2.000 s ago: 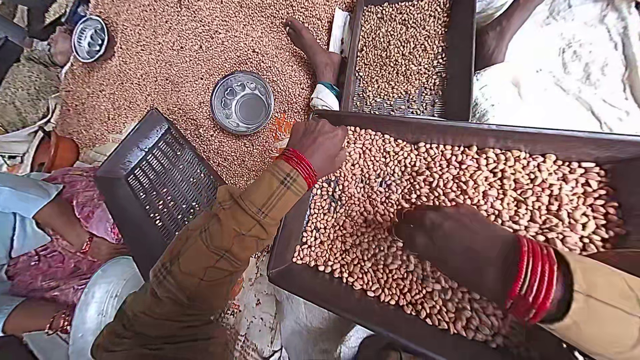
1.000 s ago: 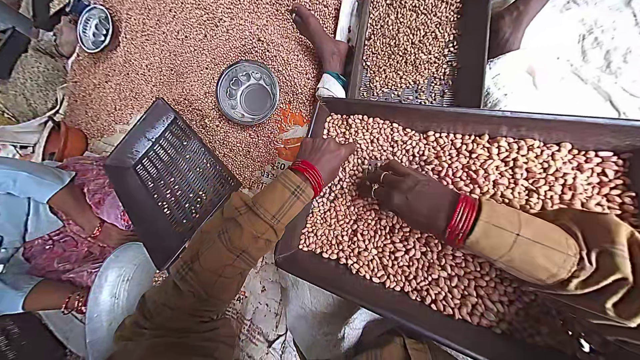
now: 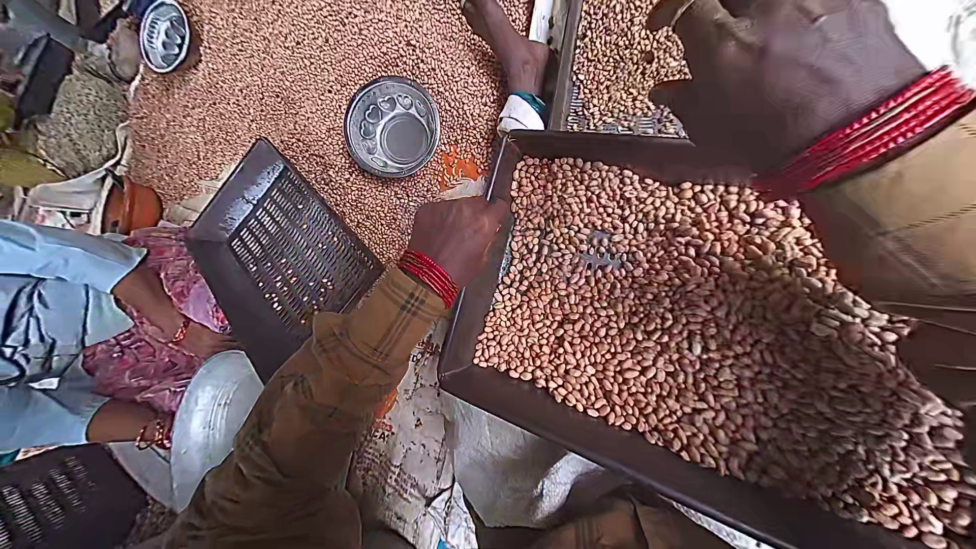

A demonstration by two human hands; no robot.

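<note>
A dark metal tray (image 3: 534, 419) with a slotted base lies before me, covered with shelled peanuts (image 3: 648, 320). At its left end wall, my left hand (image 3: 460, 232), with red bangles at the wrist, is closed on the rim. My right hand (image 3: 770, 84), large and blurred, is raised over the tray's far side; its fingers are spread apart at the edge of a second slotted tray (image 3: 633, 61) of peanuts, and nothing shows in them.
Peanuts (image 3: 267, 91) spread widely over the ground, with a steel bowl (image 3: 393, 126) on them. Left stands a tilted slotted tray (image 3: 290, 244), beside a person in light blue (image 3: 61, 305) with a metal basin (image 3: 213, 412). Another person's bare foot (image 3: 511, 46) rests near the trays.
My right hand has lifted out of the peanuts and moved to the far side of the tray. My left hand stays on the end rim. A patch of slots shows among the peanuts.
</note>
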